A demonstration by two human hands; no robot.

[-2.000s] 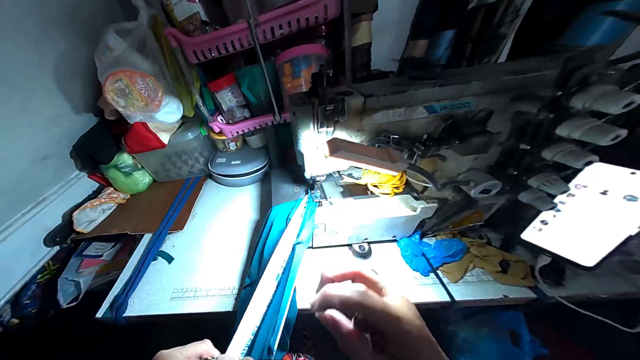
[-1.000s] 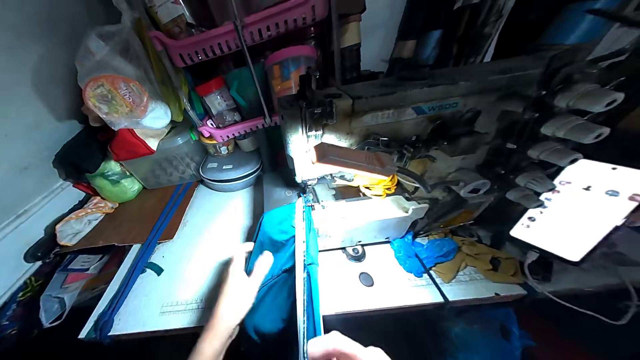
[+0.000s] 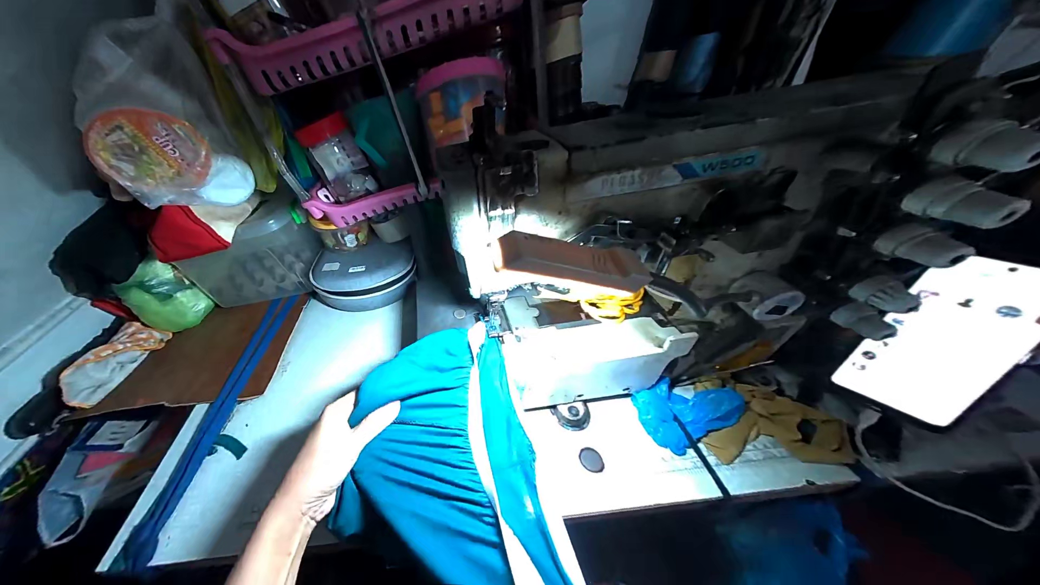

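Observation:
My left hand (image 3: pixel 337 451) lies with spread fingers on teal fabric (image 3: pixel 422 455), at its gathered left part. The fabric runs from the needle area of a Pegasus W500 sewing machine (image 3: pixel 634 175) down past the table's front edge. A white band (image 3: pixel 486 439) runs lengthwise along the fabric, its top end at the presser foot (image 3: pixel 494 317). A lamp lights the needle area. My right hand is out of view.
Left of the machine are a grey round case (image 3: pixel 363 272), a brown board (image 3: pixel 191 357) and blue strips (image 3: pixel 215 422). To the right lie a blue plastic bag (image 3: pixel 691 414), brown cloth (image 3: pixel 772 422) and a dark oval disc (image 3: pixel 591 460). Pink baskets (image 3: pixel 325 57) stand behind.
My left hand has come onto the fabric from the table's front edge. My right hand has gone out of view. The teal fabric is spread wider to the left of the band.

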